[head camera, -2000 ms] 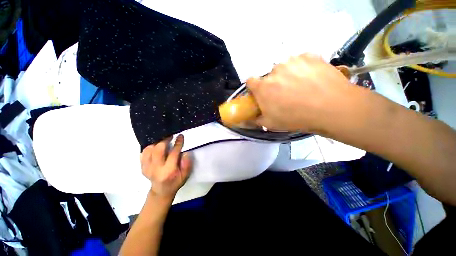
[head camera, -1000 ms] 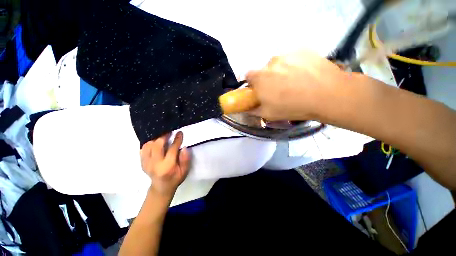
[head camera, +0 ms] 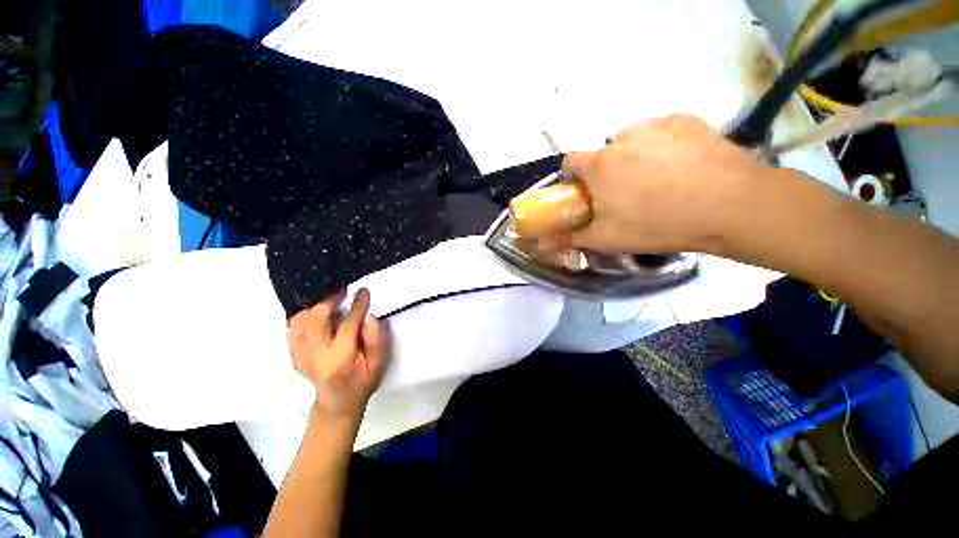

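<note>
A black garment with white flecks [head camera: 305, 137] lies over the white padded board [head camera: 179, 336]. A white strip with a thin dark edge [head camera: 442, 275] curves along its lower side on the board. My right hand [head camera: 662, 194] grips the orange-brown handle of the silver iron [head camera: 599, 275], whose tip points left over the strip's right end. Whether the soleplate touches the cloth cannot be told. My left hand [head camera: 342, 352] is on the garment edge and strip's left end, fingers bent; whether it pinches the cloth is unclear.
A dark hose [head camera: 799, 74] rises from the iron at upper right. A white ring-shaped roll [head camera: 869, 189] lies at the right. A blue crate [head camera: 773, 426] stands on the floor, lower right. White-and-black cloth [head camera: 42, 368] heaps at far left.
The iron and my right hand have moved right, uncovering more of the garment's black waist end. My left hand stays at the strip's left end. The view has shifted slightly.
</note>
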